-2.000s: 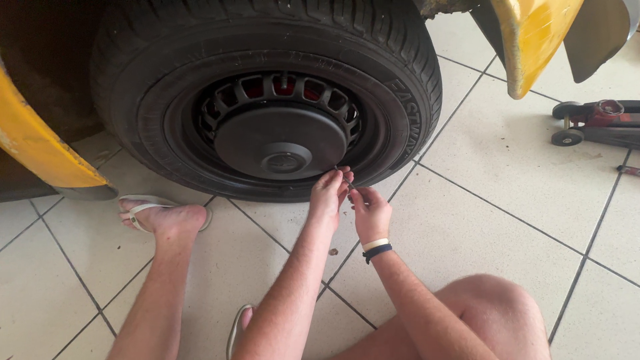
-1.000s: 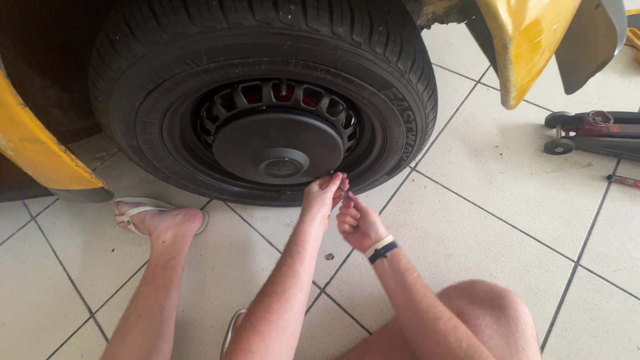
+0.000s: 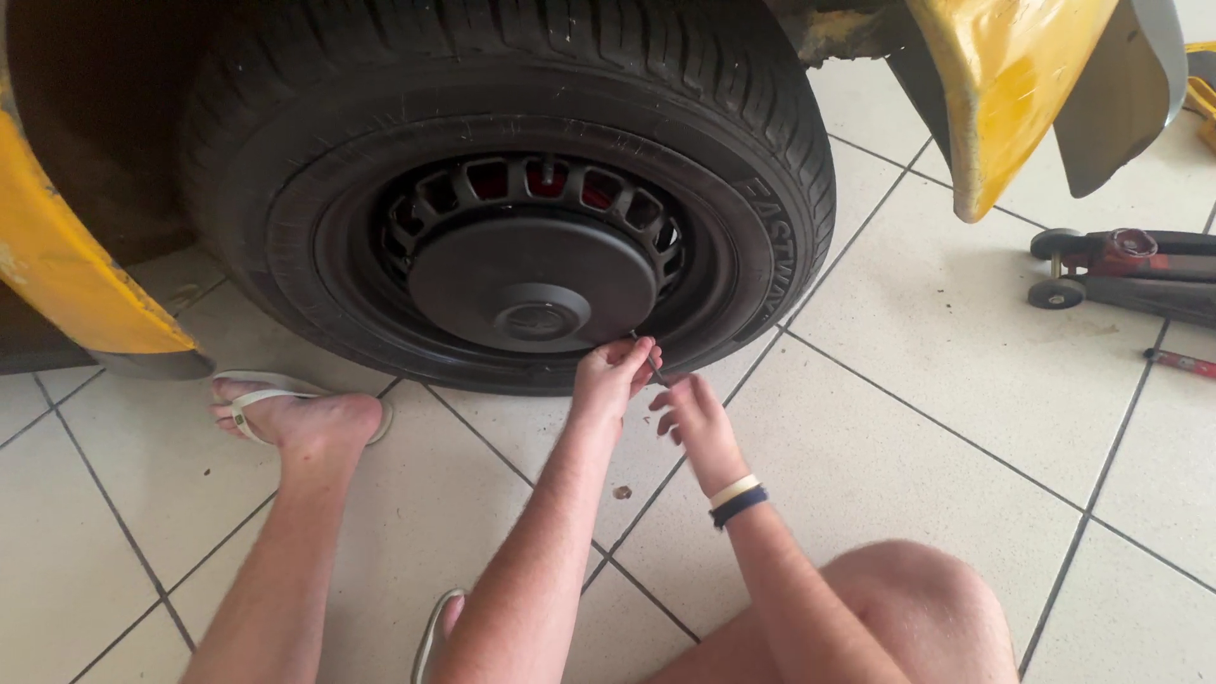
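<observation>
A black tire on a dark wheel rim stands under a yellow vehicle body. A round black hubcap covers the rim's centre, inside a ring of slots. At the lower right edge of the hubcap, my left hand pinches a thin dark rod, whose upper tip reaches the hubcap's edge; the kind of tool cannot be told. My right hand is at the rod's lower end, its thumb and index finger around there and the other fingers spread and slightly blurred. Whether it grips the rod is unclear.
Yellow body panels hang at both sides of the tire. A floor jack lies on the tiles at the right, with a red bar below it. A flip-flopped foot rests left of my arms. A small round thing lies on the floor.
My right hand's fingers, curled together a second ago, are now more spread at the rod's lower end. My left hand has stayed at the hubcap's lower edge.
</observation>
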